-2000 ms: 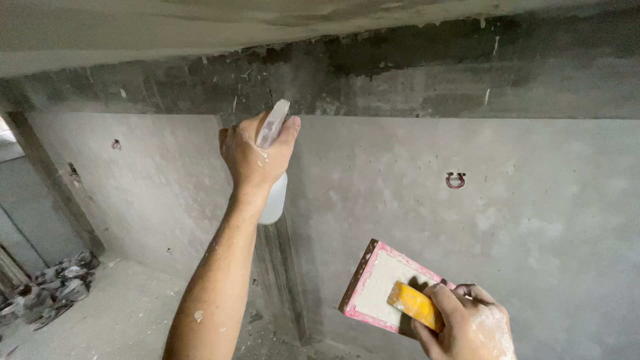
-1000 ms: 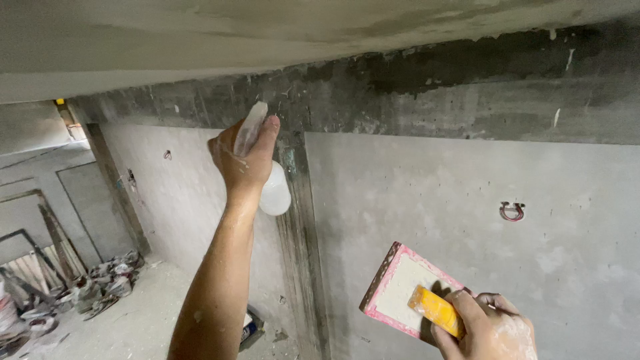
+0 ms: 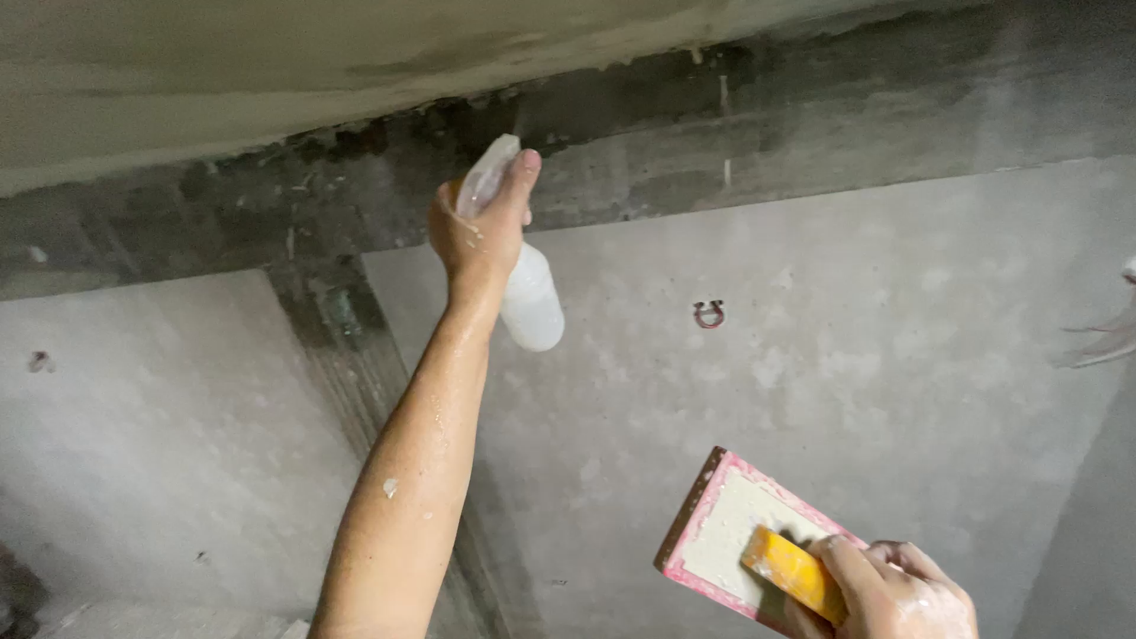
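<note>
My left hand (image 3: pixel 484 222) is raised before the dark band along the top of the wall, its fingers closed around the head of a white translucent spray bottle (image 3: pixel 534 302). The bottle's body hangs below the fist. Low on the right, my right hand (image 3: pixel 887 586) grips the yellow handle (image 3: pixel 794 572) of a plastering float (image 3: pixel 737 524) with a pink-edged, putty-smeared back and a dark front edge. Specks of white stick to both hands. The band (image 3: pixel 621 151) is grey, with darker, wet-looking patches near the ceiling.
A rough ceiling (image 3: pixel 266 71) slopes across the top. Red wires (image 3: pixel 709 314) poke from the light grey wall (image 3: pixel 843 355), and more wires (image 3: pixel 40 361) show at far left. A dark vertical strip (image 3: pixel 342 337) runs down behind my left forearm. Further wires (image 3: pixel 1114 328) hang at the right edge.
The view has swung to the right along the wall. My left hand with the spray bottle is now right of the vertical strip; a second ago it was left of it. The float stays in my right hand.
</note>
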